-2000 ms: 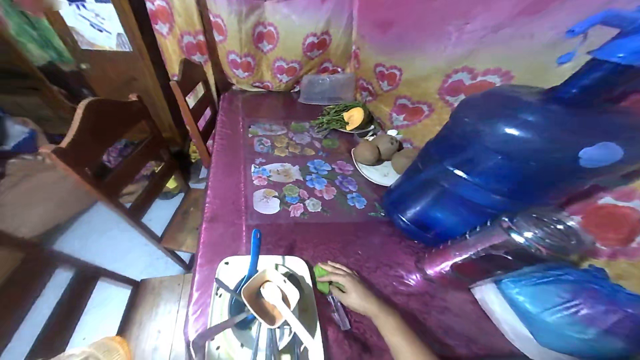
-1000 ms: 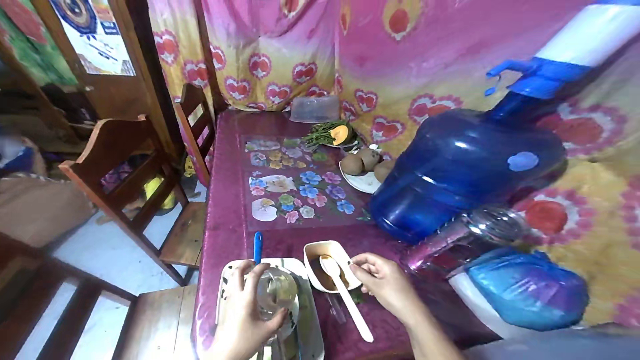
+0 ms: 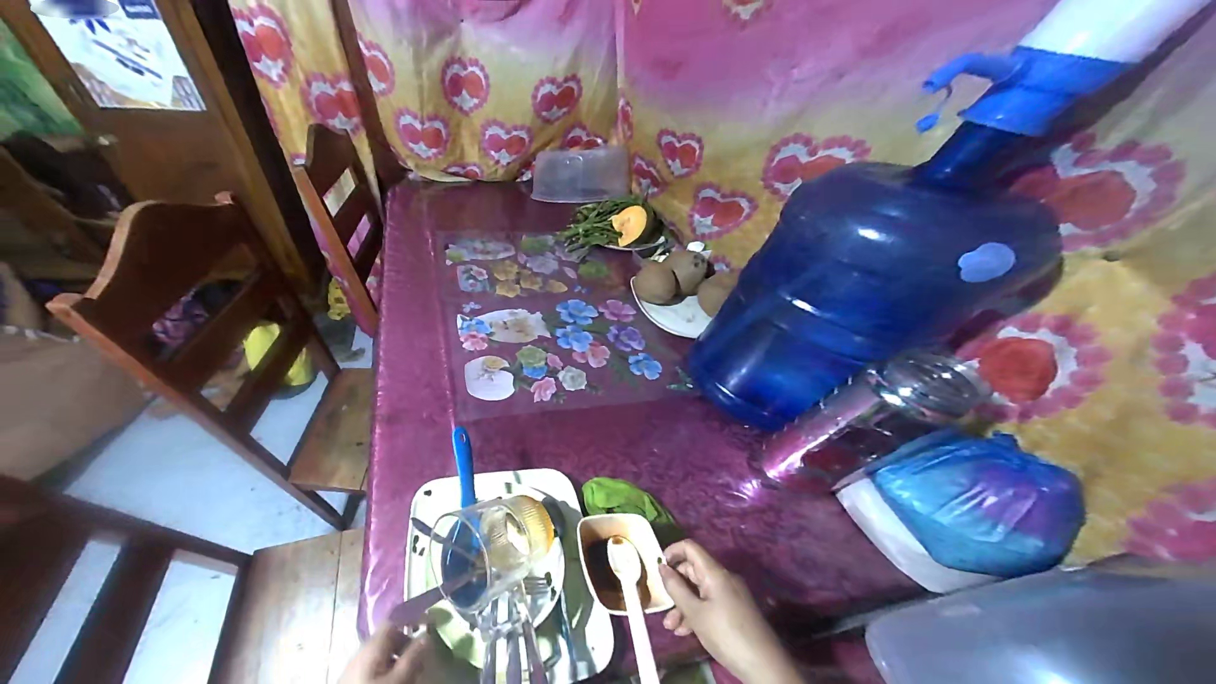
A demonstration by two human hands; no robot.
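My right hand (image 3: pixel 708 603) pinches the right rim of a small square bowl (image 3: pixel 591 560) that holds dark liquid and a white plastic spoon (image 3: pixel 629 584). Behind the bowl lies a green cloth-like item (image 3: pixel 622 499). My left hand (image 3: pixel 385 655) is at the lower edge of the view, at the handle end of a knife (image 3: pixel 427 600); its grip is partly cut off. A clear glass (image 3: pixel 465 560) lies tilted on the white tray (image 3: pixel 418 513), over a plate, beside several forks and spoons (image 3: pixel 513 641) and a blue-handled utensil (image 3: pixel 464 465).
A big blue water jug (image 3: pixel 855 275) with a pump stands at the right, near a clear jar (image 3: pixel 874 418) and a blue plastic bag (image 3: pixel 983 508). Farther back are a plate (image 3: pixel 674 318) of brown round produce, green beans (image 3: pixel 591 226) with cut squash (image 3: pixel 629 225), and a clear container (image 3: pixel 579 175). Wooden chairs (image 3: pixel 180 313) flank the left.
The square bowl, over the tray two seconds ago, now rests right of it. My left hand has let go of the clear glass and moved down toward the near edge.
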